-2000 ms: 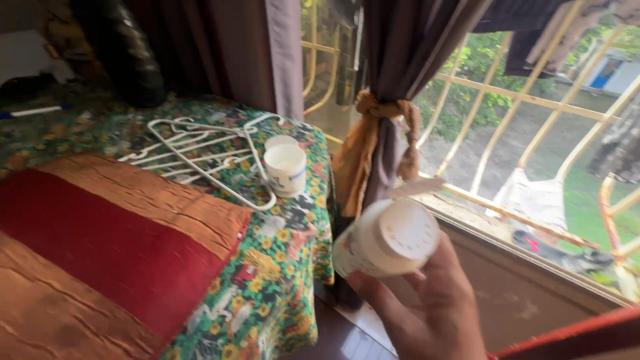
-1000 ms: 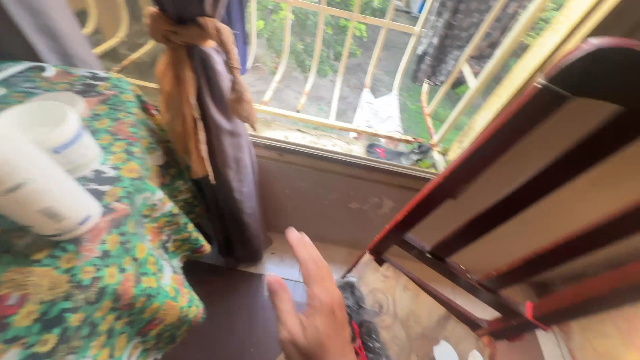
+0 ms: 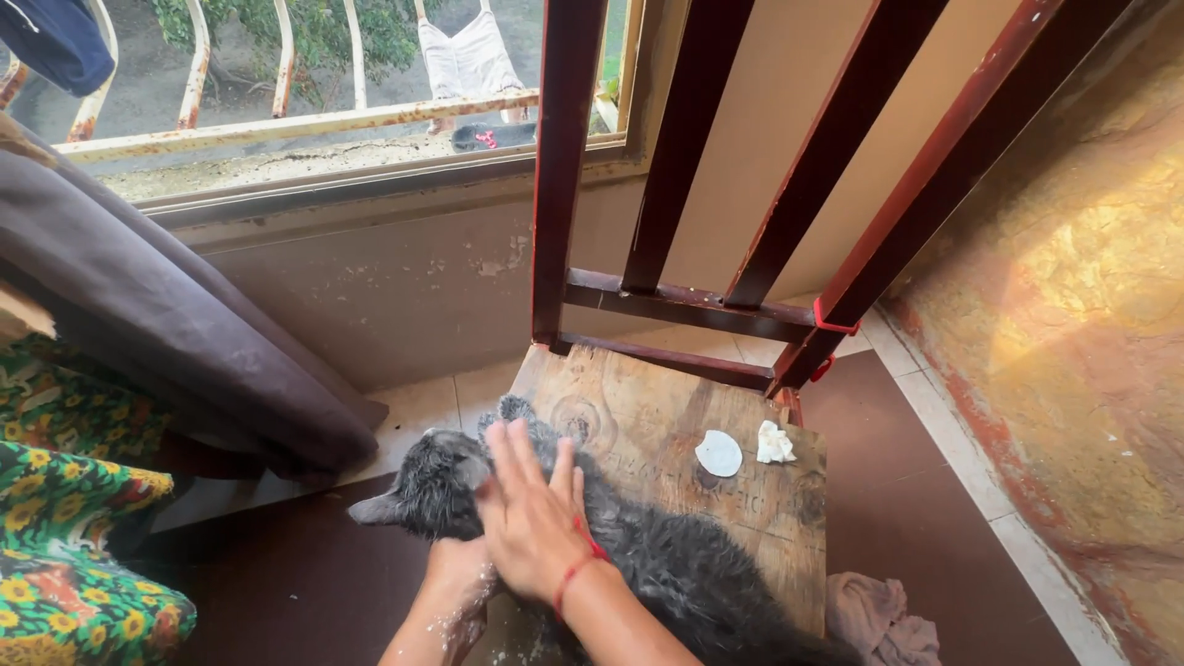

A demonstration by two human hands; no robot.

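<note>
A dark grey cat (image 3: 675,564) lies on the wooden seat of a chair (image 3: 638,398), its head (image 3: 439,481) over the seat's left edge and its paws near the chair back. My right hand (image 3: 536,504), a red string around the wrist, rests flat with fingers spread on the cat's neck and shoulder. Below the cat's head is my left hand (image 3: 460,569), curled against its neck; its fingers are largely hidden. White specks dot my left wrist and the fur. A white cotton pad (image 3: 719,453) and a crumpled white piece (image 3: 774,443) lie on the seat.
The slatted dark wood chair back (image 3: 689,310) rises before a barred window. At left hang a grey-purple curtain (image 3: 185,324) and a sunflower-print tablecloth (image 3: 83,564). A brown cloth (image 3: 879,620) lies beside the seat at lower right, and a rough stone-textured wall (image 3: 1091,305) stands at right.
The white container my hand held two seconds ago was on the table one second ago and is out of view now. The view has swung right and down to the chair; both hands are on the cat.
</note>
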